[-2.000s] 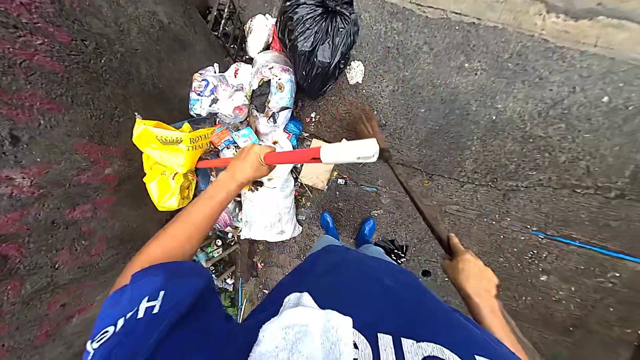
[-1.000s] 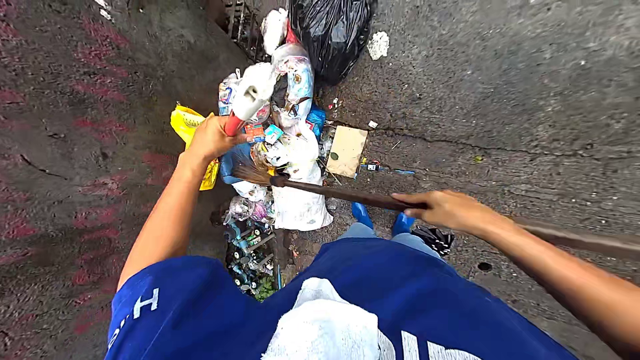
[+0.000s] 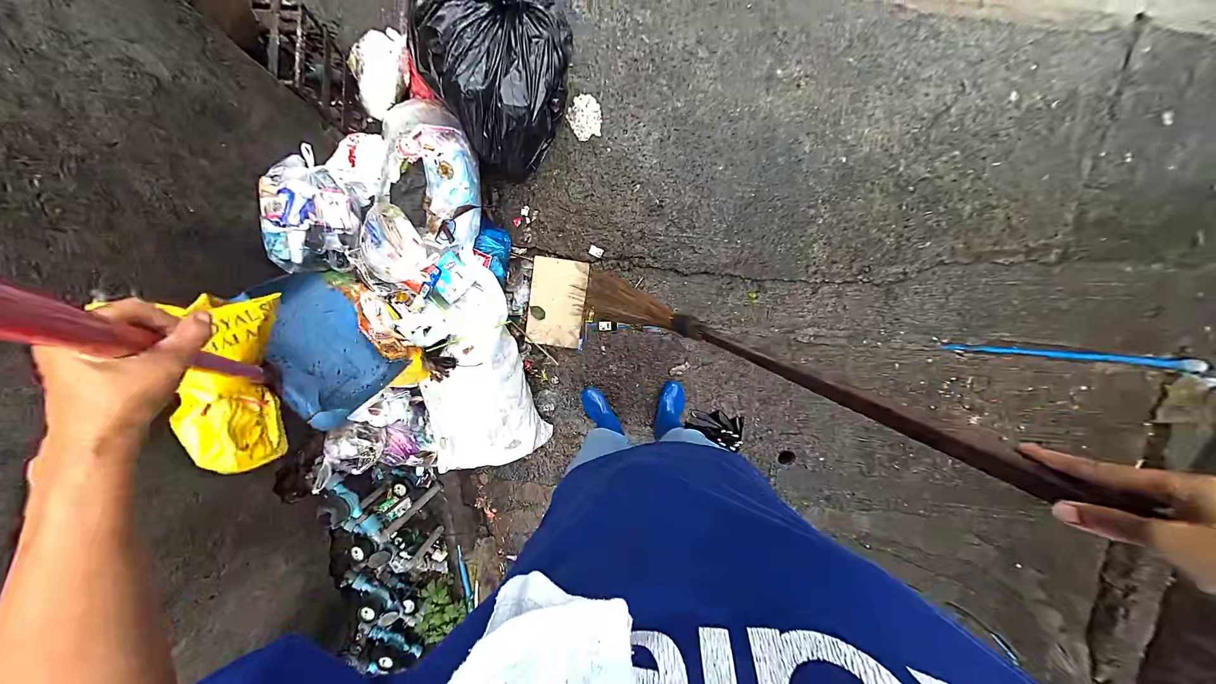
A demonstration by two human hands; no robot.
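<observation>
At the left, my left hand [image 3: 123,370] grips a red pole [image 3: 57,318], whose right end reaches a blue plastic container [image 3: 328,347]. A yellow plastic bag [image 3: 228,418] lies just beside that hand. My right hand [image 3: 1130,494] holds the wooden handle of a broom [image 3: 893,404] at the far right. The broom's brown bristles [image 3: 627,302] touch or nearly touch the right edge of a flat cardboard piece [image 3: 557,318]. Clear bags of rubbish [image 3: 309,214] and a white sack [image 3: 484,408] lie around the blue container.
A black garbage bag [image 3: 499,85] stands at the top beside a metal grate [image 3: 304,47]. Pipes and meters [image 3: 385,560] fill a gap at lower left. A blue pipe [image 3: 1073,355] lies on the pavement at right. My blue boots [image 3: 669,407] stand near the sack.
My left hand has moved left with the red pole, and the white head seen on it earlier is out of view. The broom's bristles have moved right, off the rubbish. More of the blue container shows.
</observation>
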